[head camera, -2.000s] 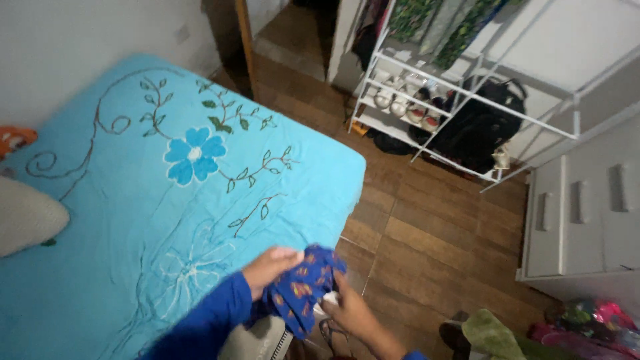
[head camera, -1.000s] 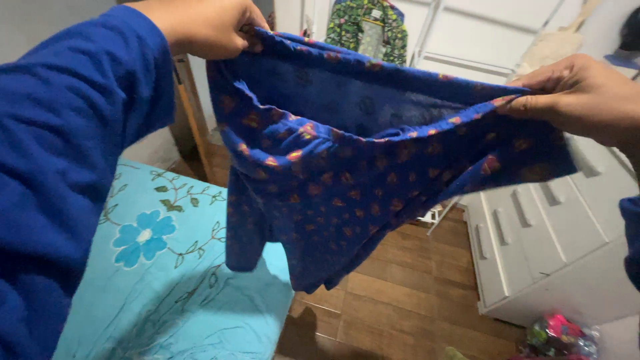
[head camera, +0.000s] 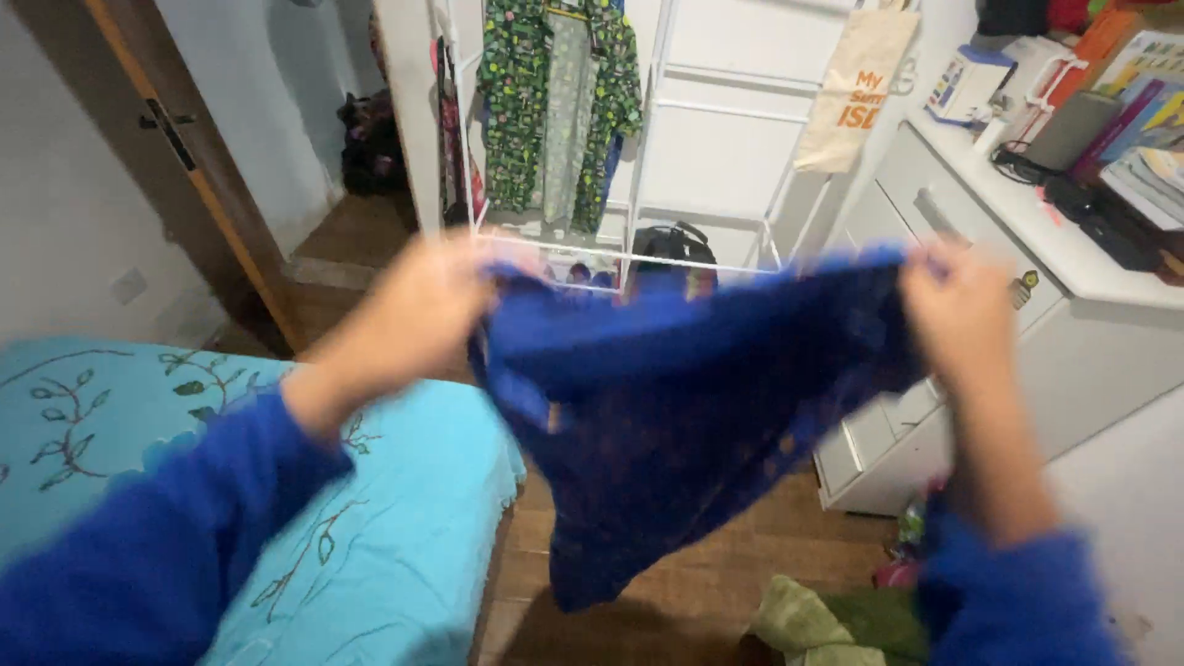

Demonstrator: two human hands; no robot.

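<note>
A blue patterned cloth garment (head camera: 684, 398) hangs stretched between my two hands, blurred by motion. My left hand (head camera: 444, 287) grips its upper left corner, and my right hand (head camera: 957, 296) grips the upper right corner. The lower part of the garment tapers down over the wooden floor. Below and beside my left forearm lies the bed with a turquoise sheet (head camera: 398, 518) bearing embroidered leaves. My fingertips are too blurred to make out singly.
Ahead stands a white metal clothes rack (head camera: 647, 120) with a green patterned shirt (head camera: 518, 102) and a canvas tote bag (head camera: 856, 92). A white chest of drawers (head camera: 990, 222) is at the right, a wooden door (head camera: 194, 166) at the left. Green cloth (head camera: 814, 620) lies low at the right.
Two seconds ago the garment was bunched between my hands over the bed's edge; one second ago it was spread wide. Both hands still hold it, now farther from the camera. The view has tilted up.
</note>
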